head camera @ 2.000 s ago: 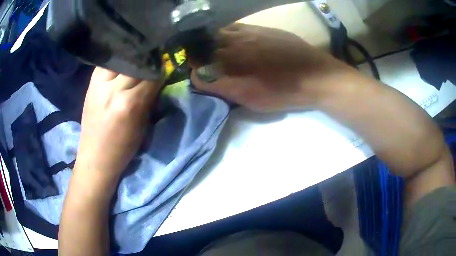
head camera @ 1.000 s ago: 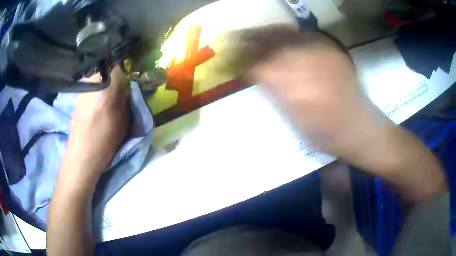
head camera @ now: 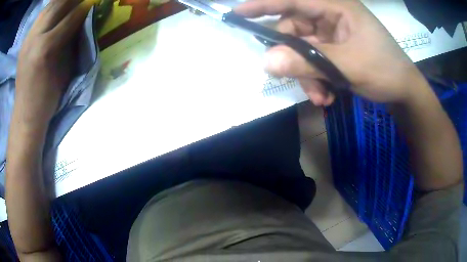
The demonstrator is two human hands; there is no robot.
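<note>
My right hand (head camera: pixel 327 46) holds scissors (head camera: pixel 287 38) by their black handles above the table's front edge. The silver blades point to the upper left and are cut off by the top edge. My left hand (head camera: pixel 54 46) is at the upper left, on the grey-blue cloth (head camera: pixel 84 87), its fingers partly cut off by the top edge. Whether its fingers grip the cloth cannot be told. The needle area is out of the picture.
The white table (head camera: pixel 169 87) has ruler markings near its front edge. Orange-red tape (head camera: pixel 138 13) lies at the top left. Dark fabric (head camera: pixel 438 13) with a jagged edge lies at the top right. Blue crates (head camera: pixel 379 169) stand below the table, beside the wearer's legs (head camera: pixel 220 220).
The view has shifted down and right, so the machine head has left the picture. My right hand has come back from the machine bed and now holds the scissors. My left hand stays by the cloth.
</note>
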